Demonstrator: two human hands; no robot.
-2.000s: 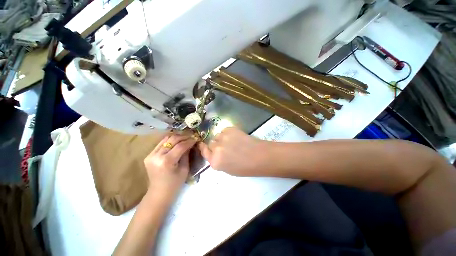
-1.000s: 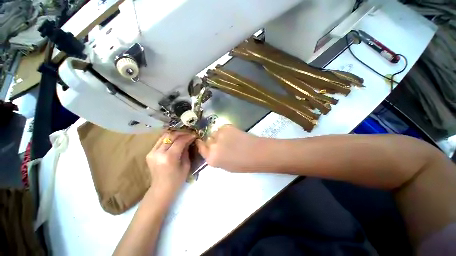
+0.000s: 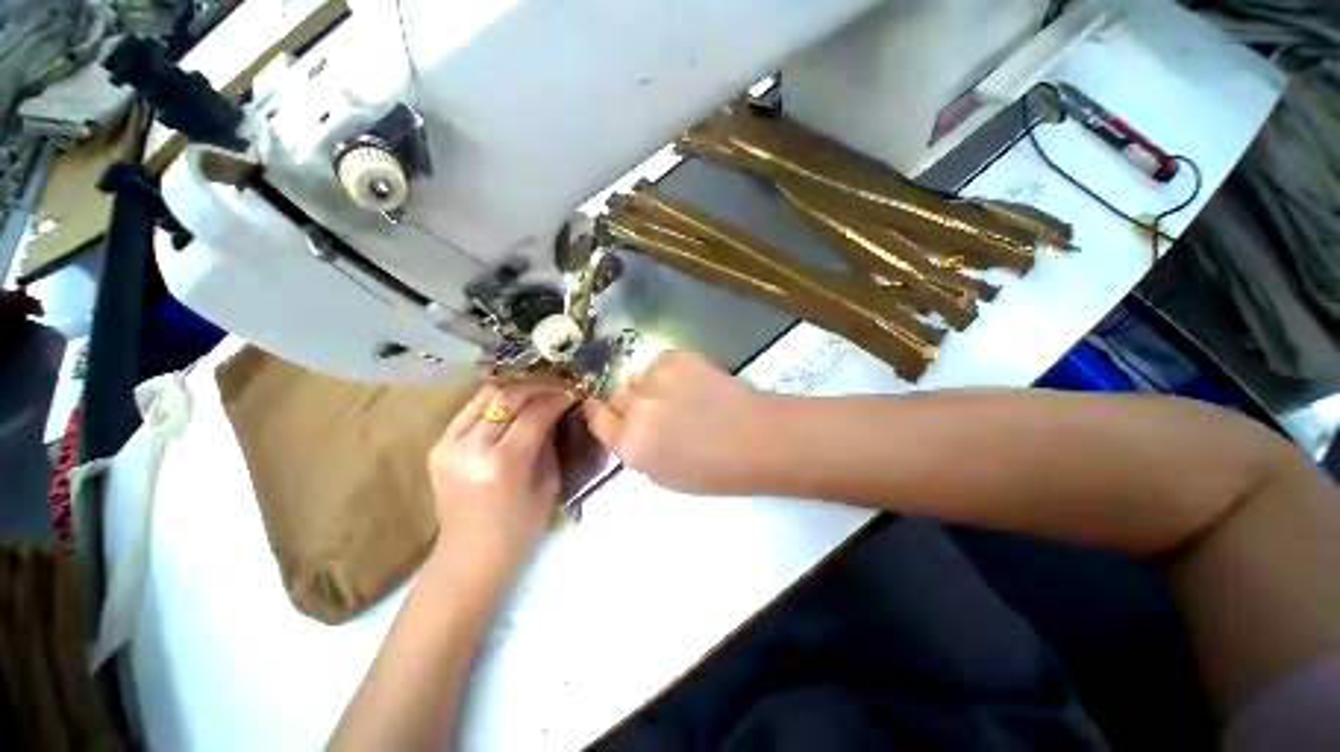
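A tan-brown fabric panel (image 3: pixel 331 478) lies flat on the white table, left of my left hand and partly under the machine head. My left hand (image 3: pixel 500 463), with a gold ring, pinches the panel's edge just in front of the presser foot area. My right hand (image 3: pixel 673 423) is closed close beside it, its fingertips at the same spot beside the bright light. What its fingertips hold is too small and hidden to tell. The needle and presser foot (image 3: pixel 588 385) are mostly covered by the fingers and machine parts.
The white sewing machine head (image 3: pixel 294 287) and arm span the top. Several brown zippers with gold teeth (image 3: pixel 823 221) fan out under the arm. A red and black tool (image 3: pixel 1120 135) with a dark cord lies at right. A white cloth strip (image 3: pixel 132 514) hangs at the left table edge.
The whole view has shifted slightly. Both hands stay at the presser foot in nearly the same pose, and the panel shows no clear movement relative to the machine.
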